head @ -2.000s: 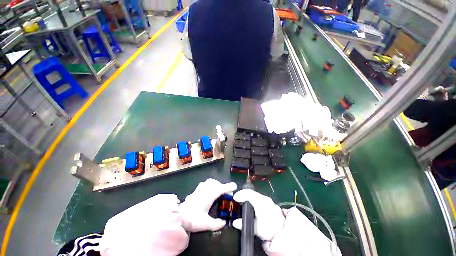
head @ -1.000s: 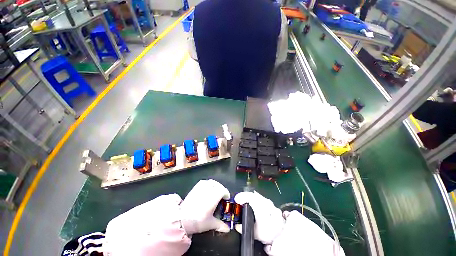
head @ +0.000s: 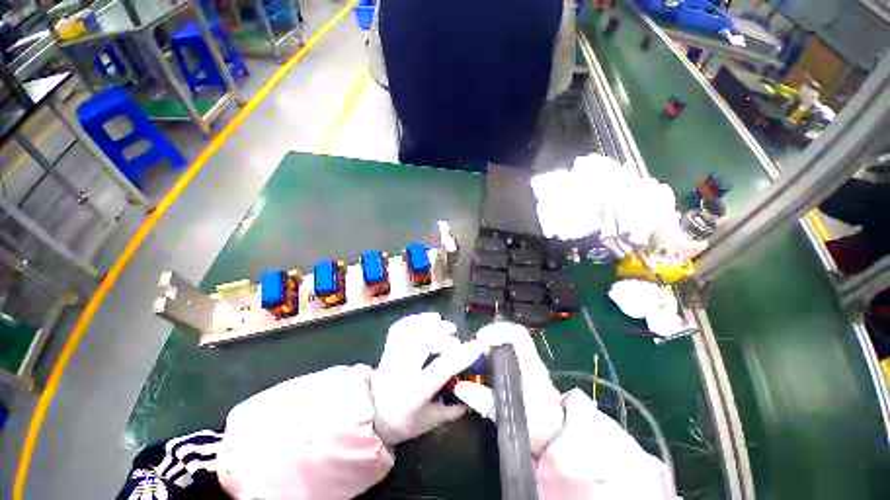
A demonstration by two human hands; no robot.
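Observation:
My left hand (head: 418, 376), in a white glove, holds a coil (head: 470, 379) with blue and orange-copper parts, low in the middle of the view. My right hand (head: 532, 376), also gloved, is around a long dark-grey handheld tool (head: 510, 420) and its fingers touch the coil. The tool's narrow tip points away from me. The fingers hide much of the coil. Left of the hands, a silver-white fixture bar (head: 322, 311) lies across the bench with several blue-topped seated coils (head: 329, 281) in a row.
A block of black-topped waiting coils (head: 508, 278) stands behind my hands, with a black box (head: 512, 200) beyond. Heaped white gloves (head: 605, 200), a yellow item (head: 656, 270) and a pale hose (head: 625, 391) are to the right. A person (head: 468, 78) is ahead, beside a green conveyor (head: 771, 361).
The coil was turned in my fingers between the earlier frames, showing its copper windings. Now both hands and the tool are slightly farther forward, and the fingers cover more of the coil.

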